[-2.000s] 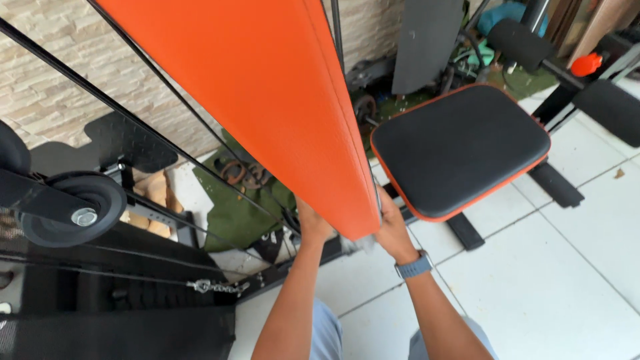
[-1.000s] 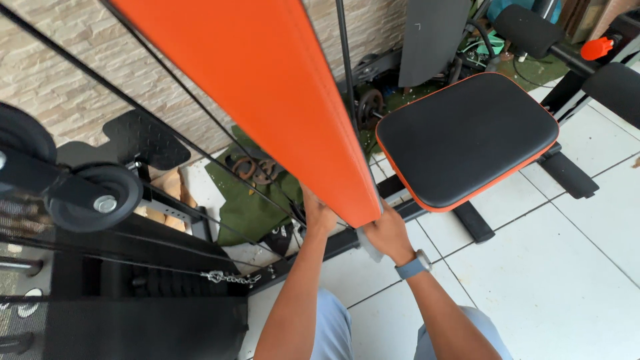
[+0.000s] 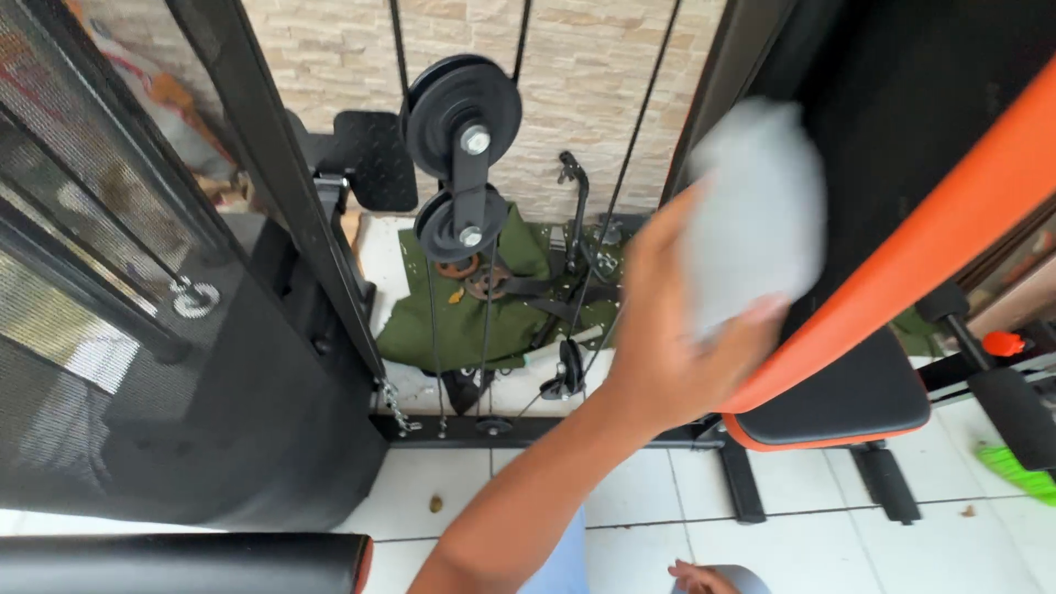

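My left hand is raised at the black backrest pad with orange sides. A blurred pale grey item, which looks like a cloth, is gripped between its thumb and fingers. Low in the view, my right hand is near my knee, partly cut off by the frame edge, with nothing visible in it. Beneath the backrest lies the black seat pad with orange edging.
Two pulleys hang on cables left of my left hand. A black frame beam runs low across white floor tiles. Green fabric lies by the stone-patterned wall. A black padded roll is at lower left.
Both hands were at the lower end of the orange-sided pad, the grey item by my right hand. Now my left hand holds it, and my right hand is low. The view has shifted left.
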